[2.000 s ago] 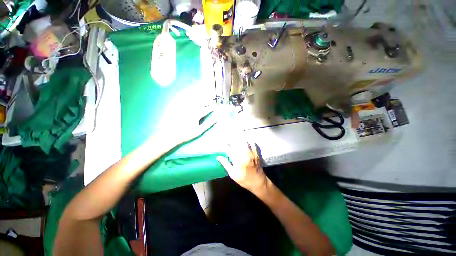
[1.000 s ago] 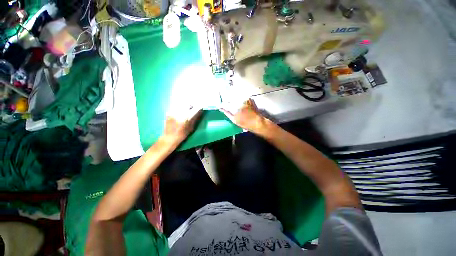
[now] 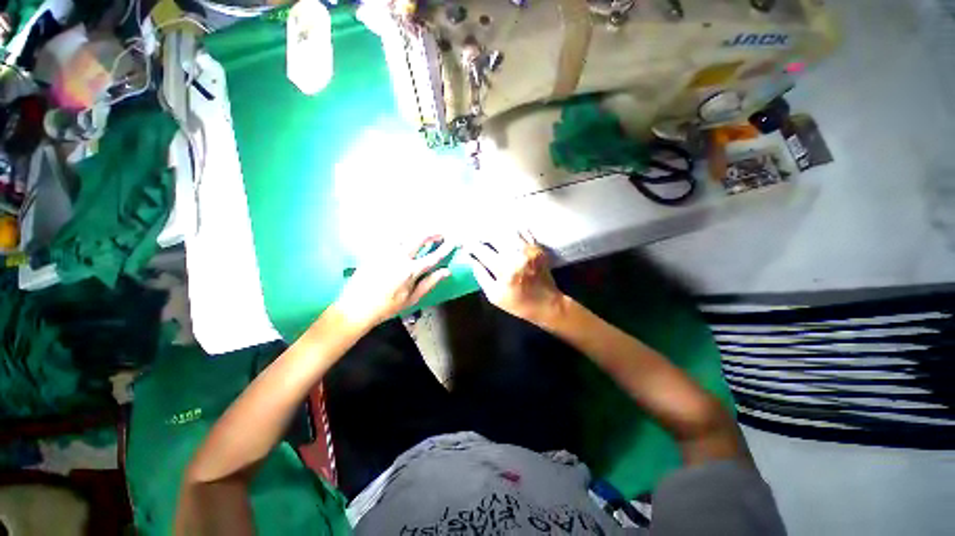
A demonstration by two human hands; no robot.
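The green fabric panel point(image 3: 274, 157) lies flat on the machine bed, left of and below the needle, and is washed out white under the lamp. The presser foot and needle point(image 3: 461, 134) are above its right edge. My left hand point(image 3: 390, 285) is on the panel's near edge, fingers partly bent around the cloth. My right hand point(image 3: 515, 274) is just right of it, fingertips at the panel's near right corner. Glare hides the cloth at the fingertips. The sewing machine point(image 3: 649, 63) stands behind, marked JACK.
A green scrap bundle point(image 3: 593, 138) and scissors point(image 3: 664, 174) lie on the bed at right, beside a small box of metal items point(image 3: 754, 172). The lamp point(image 3: 310, 47) hangs over the panel. Crumpled green pieces point(image 3: 115, 199) lie at left; black straps point(image 3: 838, 361) lie lower right.
The view has shifted. Since two seconds ago, my left hand has drawn back from near the needle to the near edge. The panel's near part no longer spreads as far toward me.
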